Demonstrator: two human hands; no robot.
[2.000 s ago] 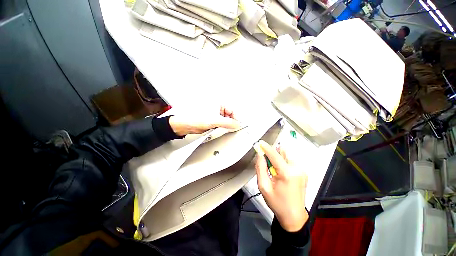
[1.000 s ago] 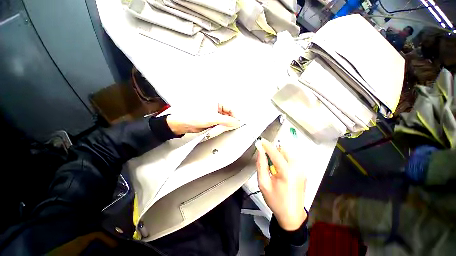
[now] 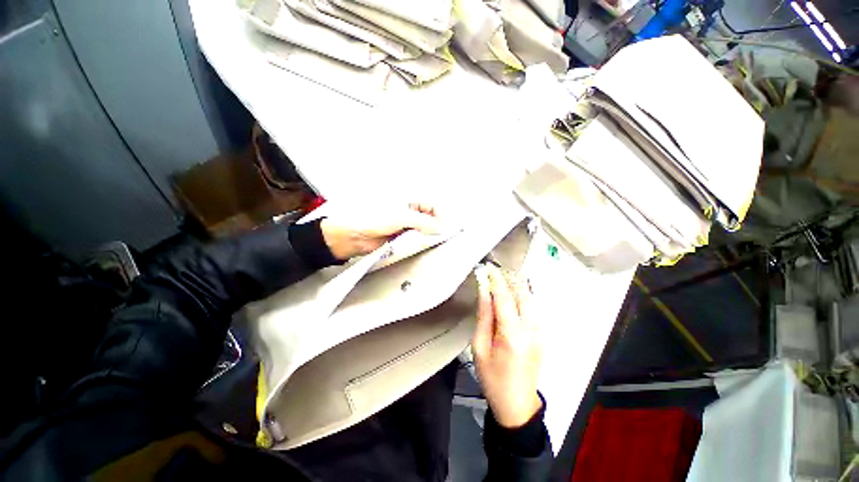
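Observation:
An open-mouthed beige bag body [image 3: 377, 372] lies across the wearer's lap and the table edge, its lining with a stitched pocket outline showing. A small dark snap [image 3: 406, 285] sits on the inner face near the mouth. My left hand [image 3: 377, 231] grips the bag's upper edge, its fingertips washed out by glare. My right hand [image 3: 507, 344] has its fingertips together at the bag's right rim, on its edge or on something small and pale there; which one I cannot tell.
The white table [image 3: 443, 141] bears stacked bag bodies [image 3: 650, 169] at right and more piles [image 3: 377, 33] at the far side. A small green piece [image 3: 553, 251] lies right of my right hand. A grey cabinet [image 3: 122, 104] stands at left, a red ribbed surface [image 3: 636, 447] at lower right.
My right hand has shifted slightly left and down, and the green and yellow thing seen in it earlier no longer shows. A person carrying bags at right has moved away toward the back.

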